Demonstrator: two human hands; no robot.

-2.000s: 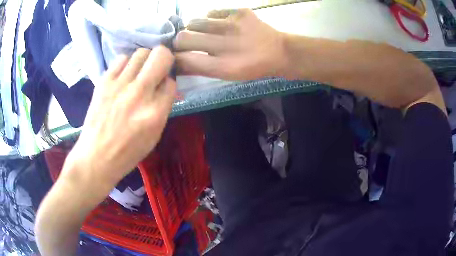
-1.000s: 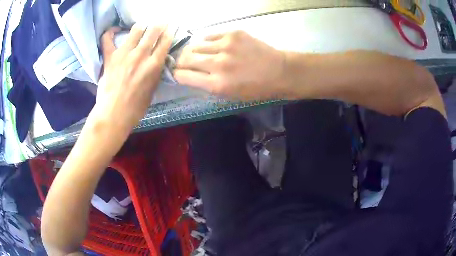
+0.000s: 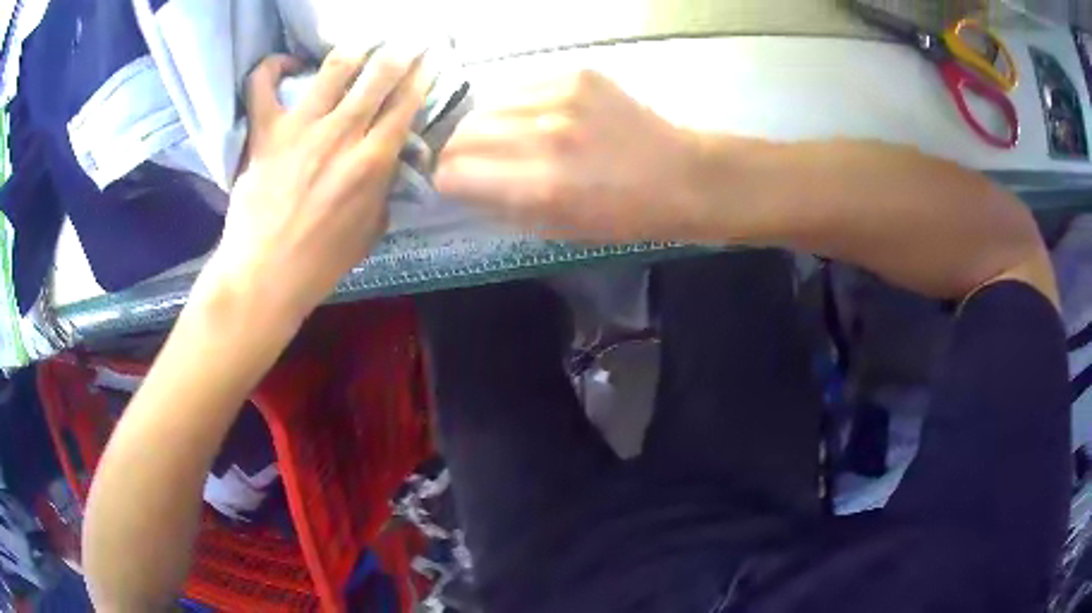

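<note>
A light grey garment panel lies bunched at the top left of the table, with a small dark strip showing between my hands. My left hand presses on the grey cloth with its fingers bent over its edge. My right hand is blurred, its fingertips at the right edge of the same cloth beside the dark strip. Its fingertips are bent under, and what they hold is hidden. No needle or presser foot shows.
Scissors with red and yellow handles lie at the top right. Navy cloth and a pale piece lie at the left. A red crate stands below the ruler-marked table edge. My dark-clothed legs are under the table.
The grey cloth has been drawn out flatter to the left, and a dark strip has come into sight between my hands. My left hand has moved up onto the cloth. The view has shifted slightly.
</note>
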